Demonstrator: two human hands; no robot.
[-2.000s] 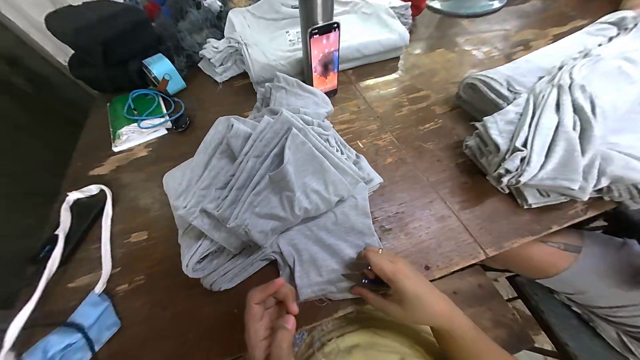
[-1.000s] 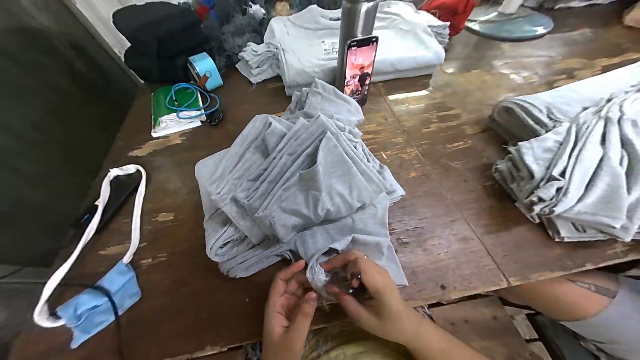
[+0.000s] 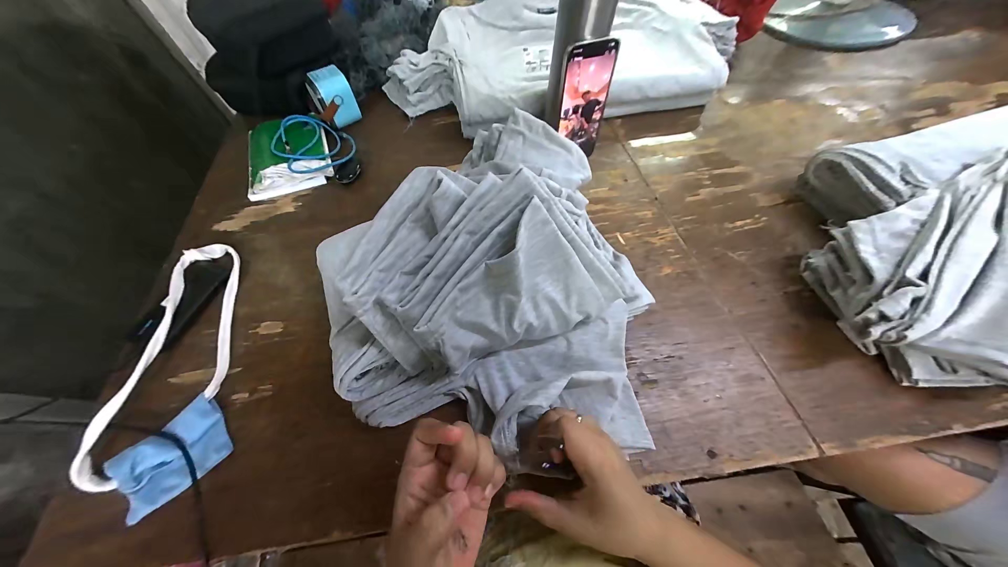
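A heap of grey knit fabric pieces [image 3: 504,276] lies on the worn wooden table. Its lower edge is bunched into a curled fold beside my right hand [image 3: 587,480]. The right fingers are bent over a small dark, shiny object [image 3: 555,466], mostly hidden, possibly thread snips; the thumb is held apart. A ring shows on one finger. My left hand [image 3: 453,480] is just left of the fold, palm up, fingers curled and thumb close to them. Whether it pinches a thread is too small to tell.
More grey fabric [image 3: 929,260] is stacked at right; folded shirts [image 3: 512,63] lie behind a phone [image 3: 589,94] against a metal bottle [image 3: 579,24]. At left are a blue pouch with white strap [image 3: 177,457], a green booklet [image 3: 276,157] and blue tape [image 3: 335,94]. Another person's arm [image 3: 906,472] is at lower right.
One second ago both hands met at the bunched fabric edge; now my left hand is apart from my right, and the right thumb has moved away from the cloth.
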